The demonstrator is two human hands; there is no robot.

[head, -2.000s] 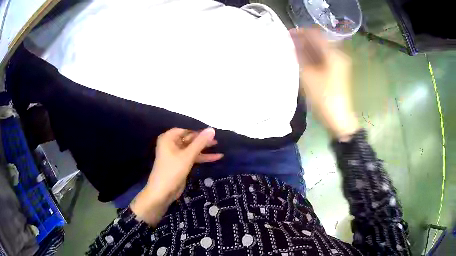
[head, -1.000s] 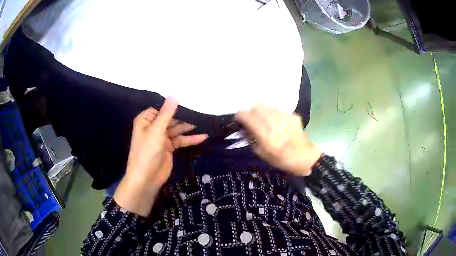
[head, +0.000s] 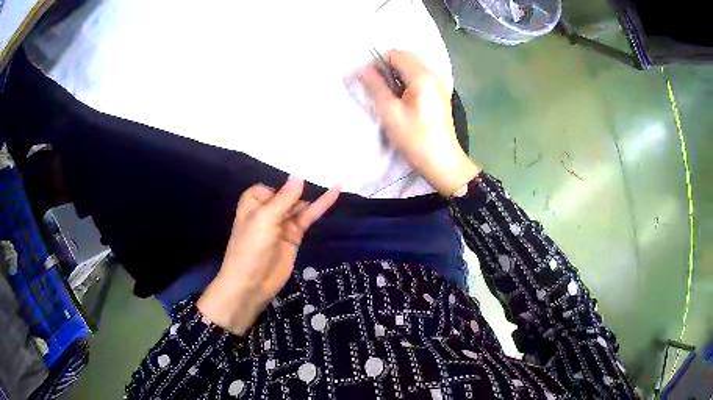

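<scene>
A large white lining [head: 234, 86] lies over the dark garment [head: 156, 187] across my lap. My left hand [head: 266, 242] rests palm up at the dark edge, its thumb and a finger on the narrow dark band beside the lining. My right hand [head: 414, 117] is over the white lining, with small dark-silvery thread snips [head: 387, 72] in its grip, their tips showing past the fingers. A fine dark thread [head: 391, 184] lies over the white cloth near the edge. No needle can be made out.
A clear waste bin [head: 508, 17] with white scraps stands at the top right. Blue crates with cloth [head: 59, 312] are at the left. The green floor [head: 571, 156] has loose threads and a yellow line. A pale table edge [head: 19, 35] shows at the top left.
My right hand has moved from the dark edge up over the white lining, taking the snips with it. My left hand has shifted slightly right and down along the edge.
</scene>
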